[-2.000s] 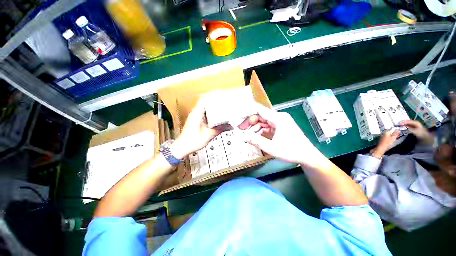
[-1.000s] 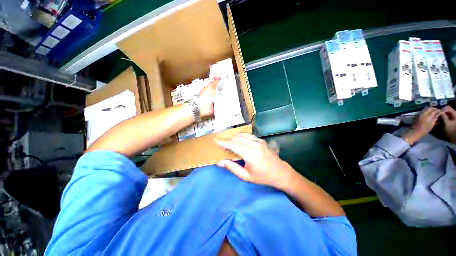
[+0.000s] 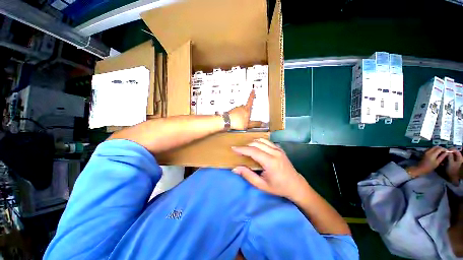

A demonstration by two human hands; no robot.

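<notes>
White retail cartons [image 3: 216,91] stand side by side in a row inside an open brown shipping carton [image 3: 228,30]. My left hand [image 3: 241,116], with a watch at the wrist, reaches over the near wall into the carton. Its index finger points along the rightmost white carton [image 3: 260,96], and its fingers touch the white cartons without gripping one. My right hand [image 3: 269,167] lies with spread fingers on the near flap [image 3: 208,152] and holds nothing. The lower ends of the white cartons are hidden by my left hand, forearm and the flap.
A white record sheet [image 3: 119,96] lies on flat brown cardboard [image 3: 127,58] to the left. Groups of white cartons [image 3: 378,91] stand on the green bench at right. A person in a grey sleeve [image 3: 396,177] works at far right. A shelf edge [image 3: 325,62] runs behind.
The white cartons held above the shipping carton two seconds ago are out of my hands. The rightmost carton sits more level with the row than one second ago. The view has shifted.
</notes>
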